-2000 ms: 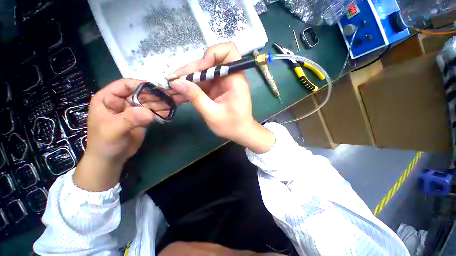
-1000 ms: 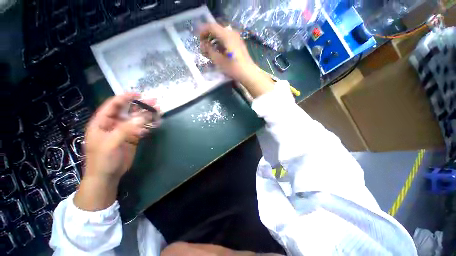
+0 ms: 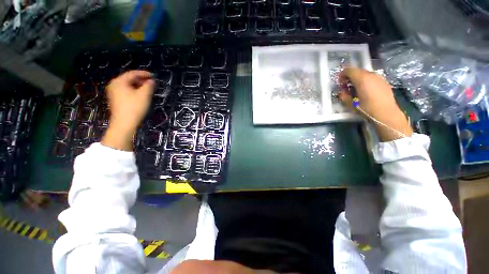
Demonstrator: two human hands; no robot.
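Observation:
My left hand is over the large glossy black blister tray, fingers curled and blurred; whether it holds a frame I cannot tell. My right hand is over the smaller right section of the white parts tray, closed around the pick-up pen. Only the pen's rear end with its blue fitting and the thin clear hose shows; its tip is hidden. Tiny grey specks lie in the larger section. Loose white pieces lie on the green mat in front of the tray.
A second black blister tray lies behind. Clear plastic bags and the blue control unit are at the right. A blue box stands at the back left. Another black tray is at the far left.
The view has swung left. My left hand has moved away from the parts tray to over the blister tray. My right hand stays over the smaller section. The frame seen earlier is no longer discernible.

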